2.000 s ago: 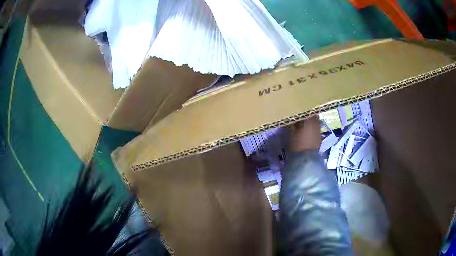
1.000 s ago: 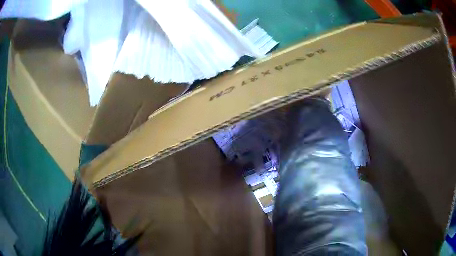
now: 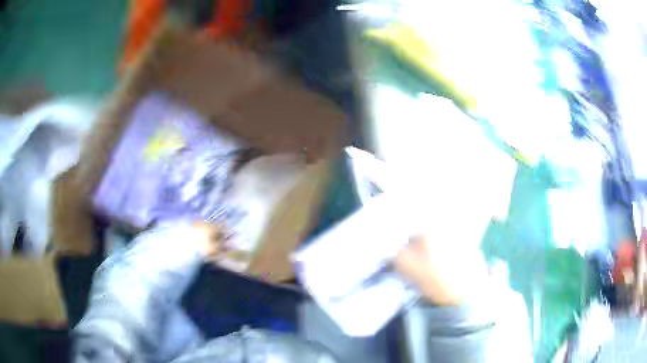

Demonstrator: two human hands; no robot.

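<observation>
The view is strongly blurred. My right hand is closed on a white flat piece, possibly one or more plastic housings, held to the right of the brown carton. My left hand is at the carton's near side; its fingers are too blurred to tell whether they hold anything. Inside the carton lie pale lilac and white pieces with a yellow patch among them.
A very bright, washed-out surface lies beyond my right hand. Green surface shows at the right. White sheets are at the left edge. Orange parts stand behind the carton.
The view has swung right, so the carton now appears left of centre. The arm that reached into the carton has withdrawn or shifted. Both hands and the held white piece now show.
</observation>
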